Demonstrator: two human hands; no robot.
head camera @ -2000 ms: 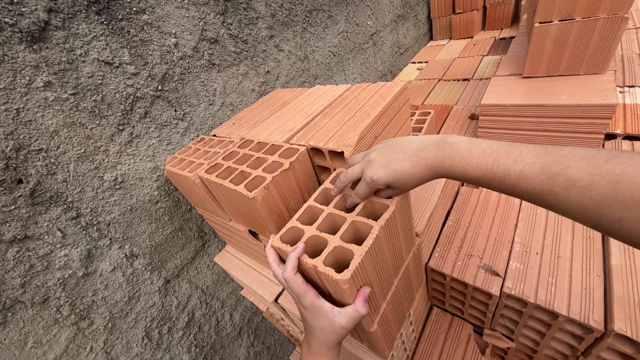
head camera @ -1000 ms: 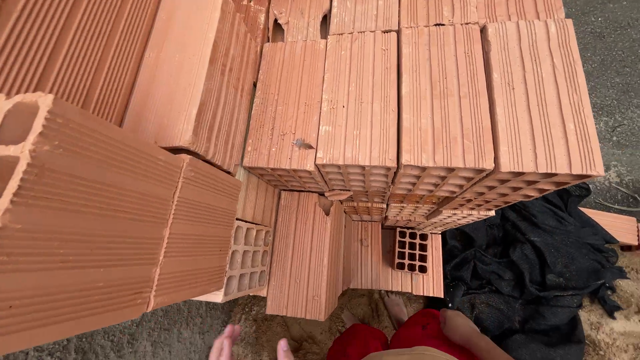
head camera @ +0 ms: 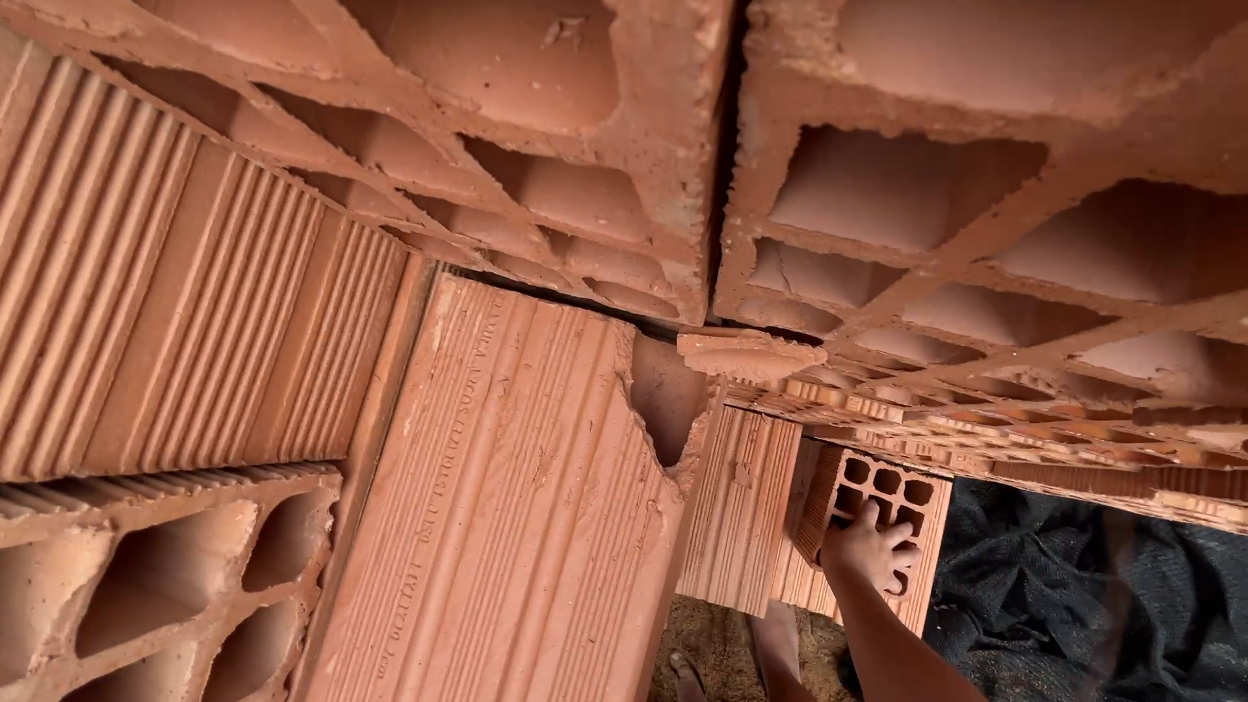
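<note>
My right hand point(head camera: 868, 549) reaches down at the lower right. Its fingers are spread over the holed end of a small hollow clay brick point(head camera: 850, 470), which stands upright on another brick. Whether the fingers grip inside the holes is unclear. Left of it lies a ribbed clay brick point(head camera: 743, 507). A larger hollow brick with a broken corner point(head camera: 497, 487) fills the middle and bears stamped writing. A loose clay shard point(head camera: 751, 353) rests near that brick's broken corner. My left hand is out of the frame.
Stacked hollow bricks point(head camera: 721, 156) loom close across the top and right. More bricks stand at the left, one with open cells point(head camera: 185, 575). Black mesh cloth point(head camera: 1053, 585) lies at the lower right, and bare feet point(head camera: 687, 673) are on sandy ground.
The view has swung and come much closer to the stack. My right hand is now on the upright small brick, which stood untouched a second ago. My left hand has gone out of view.
</note>
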